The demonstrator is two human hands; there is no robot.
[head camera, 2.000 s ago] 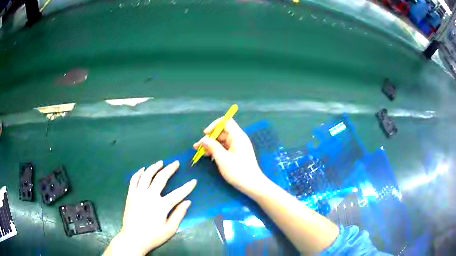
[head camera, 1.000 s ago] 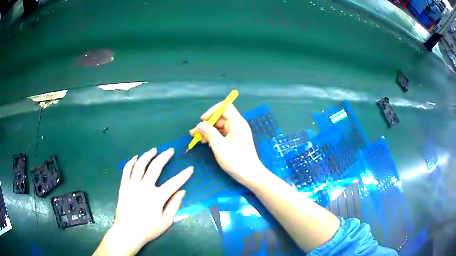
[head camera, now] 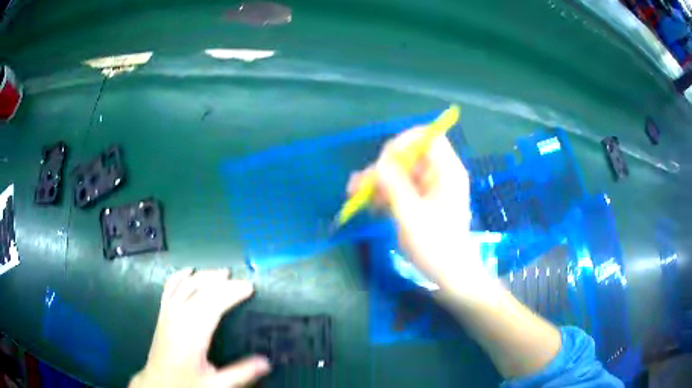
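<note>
My right hand (head camera: 425, 189) holds yellow tweezers (head camera: 398, 163), blurred, their tip over the lower edge of a blue film sheet (head camera: 288, 197) with a grid of small cells. Whether the tip holds a pad cannot be told. My left hand (head camera: 193, 326) is open at the left end of a dark plastic part (head camera: 292, 341) at the bottom centre. Its thumb overlaps the part's lower left corner, its forefinger lies above the corner; contact is unclear. The part is blurred.
Three black housings (head camera: 133, 229) lie at left, two small dark parts (head camera: 615, 158) at far right. More blue film sheets (head camera: 531, 189) overlap at right. A white card with black bars (head camera: 7, 231) and a red-and-white item (head camera: 9, 95) stand out at the left edge.
The view has shifted, so the bench appears lower. My left hand has left the film sheet and is by the dark part, now visible. My right hand with the tweezers has moved toward the sheet's lower edge.
</note>
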